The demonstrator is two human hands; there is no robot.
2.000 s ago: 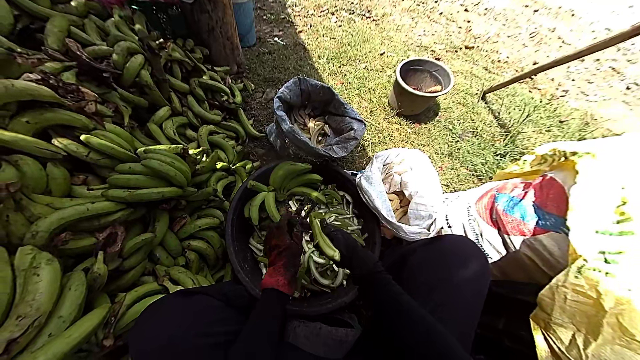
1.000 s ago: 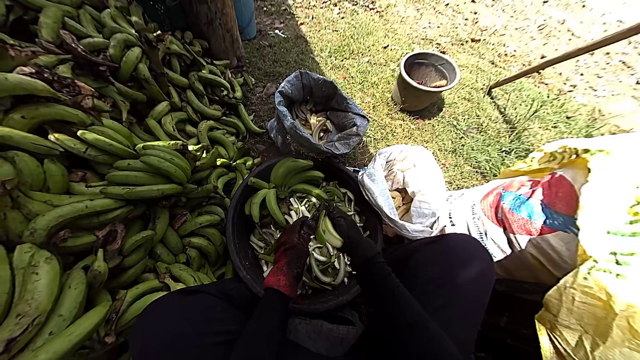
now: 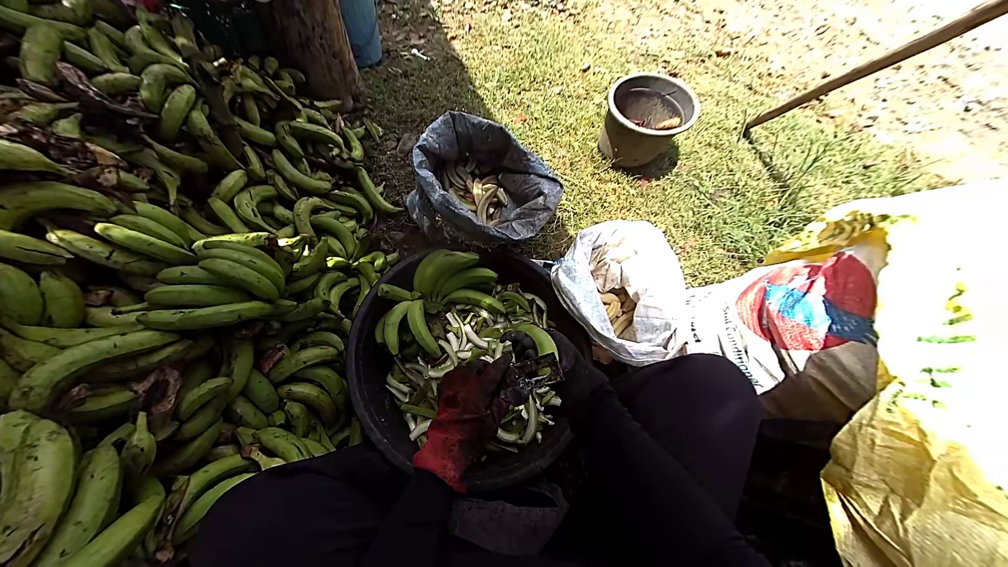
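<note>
A black round tub (image 3: 366,394) sits between my legs, with strips of green banana peel (image 3: 465,339) and a bunch of green bananas (image 3: 449,279) in it. My left hand (image 3: 468,409), in a red and black glove, is over the tub and closed around a dark tool (image 3: 535,376), whose exact kind I cannot tell. Beside it my right hand (image 3: 571,370), in a dark glove, grips a single green banana (image 3: 537,339) that sticks out up and to the left. The fingers of both hands nearly meet and are partly in shadow.
Green bananas (image 3: 197,295) are heaped along the left. Beyond the tub stand a dark sack (image 3: 488,213) and a white sack (image 3: 630,276) with pale pieces inside. A bucket (image 3: 650,118) stands on grass, near a slanting wooden pole (image 3: 866,71). A yellow sack (image 3: 906,472) lies at right.
Both hands have stayed over the tub while the banana in my right hand has changed its angle. The bunch in the tub rests where it was.
</note>
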